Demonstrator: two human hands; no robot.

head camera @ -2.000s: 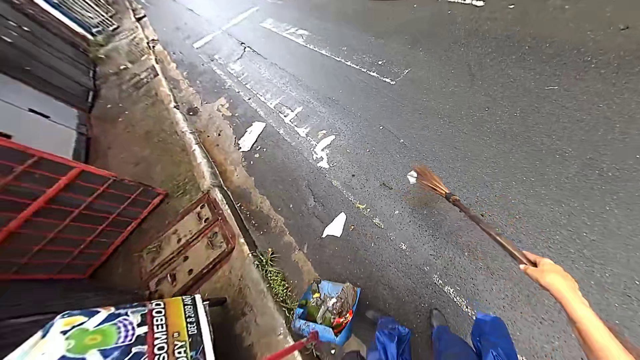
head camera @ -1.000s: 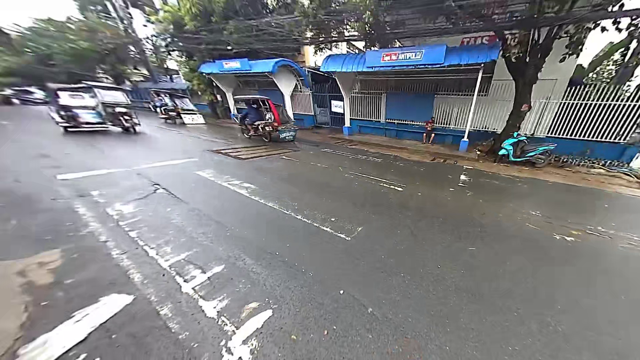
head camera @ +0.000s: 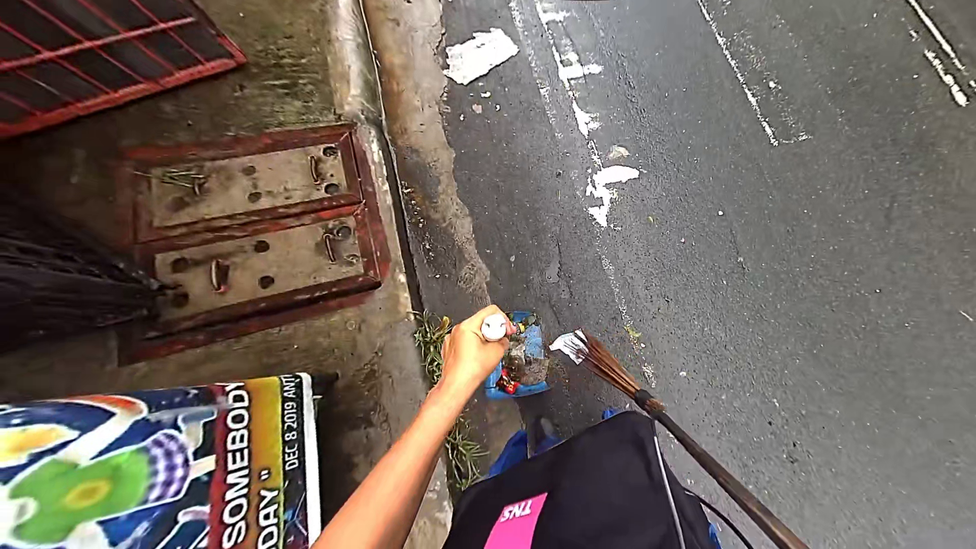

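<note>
My left hand (head camera: 474, 349) is closed around the white-tipped end of a handle, seen end-on, above a blue dustpan (head camera: 494, 387). Leaves, dirt and bits of litter lie in the dustpan. To its right, the bristles of a stick broom (head camera: 610, 364) touch a white scrap (head camera: 569, 346) on the asphalt. The broom's long wooden handle runs down to the lower right and out of the frame. My right hand is not in view. Part of my dark top with a pink patch (head camera: 512, 526) shows below.
A concrete curb (head camera: 393, 305) with grass (head camera: 462, 450) runs beside the road. On the pavement are red-framed concrete covers (head camera: 255, 229), a red metal grille (head camera: 114, 46) and a printed banner (head camera: 114, 465). A larger white piece (head camera: 480, 56) lies farther up the road edge.
Two seconds ago the broom was farther out on the road, with my right hand on its handle; now its bristles are beside the dustpan. The view looked up the street in between.
</note>
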